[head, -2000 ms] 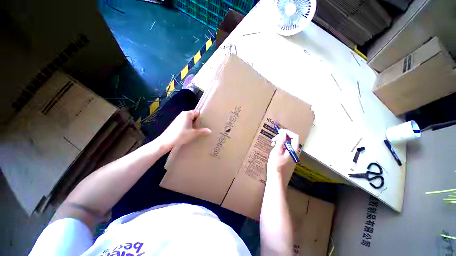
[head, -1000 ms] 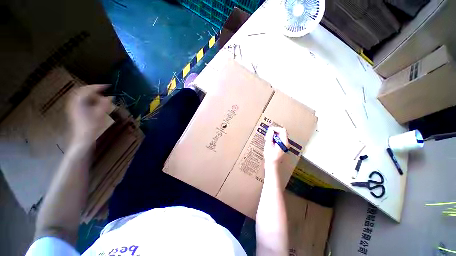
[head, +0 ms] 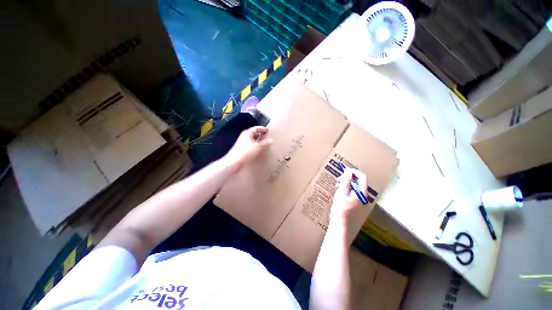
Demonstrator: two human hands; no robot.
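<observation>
A brown flat carton lies on the wearer's lap and against the table edge, with a logo on its left half and a printed text panel on its right half. My right hand holds a blue and white marker pen, its tip at the dark bars at the top of the text panel. My left hand is at the carton's upper left edge with its fingers curled; whether it grips the edge cannot be told.
A carton stack stands at the left. The white table bears a fan, scissors, a dark pen, a small dark tool, a white roll and thin strips. Another carton stands at the right.
My left hand left the carton's edge, was over the left stack one second ago, and is back at the carton. My right hand stays at the text panel with the pen. The view has shifted slightly.
</observation>
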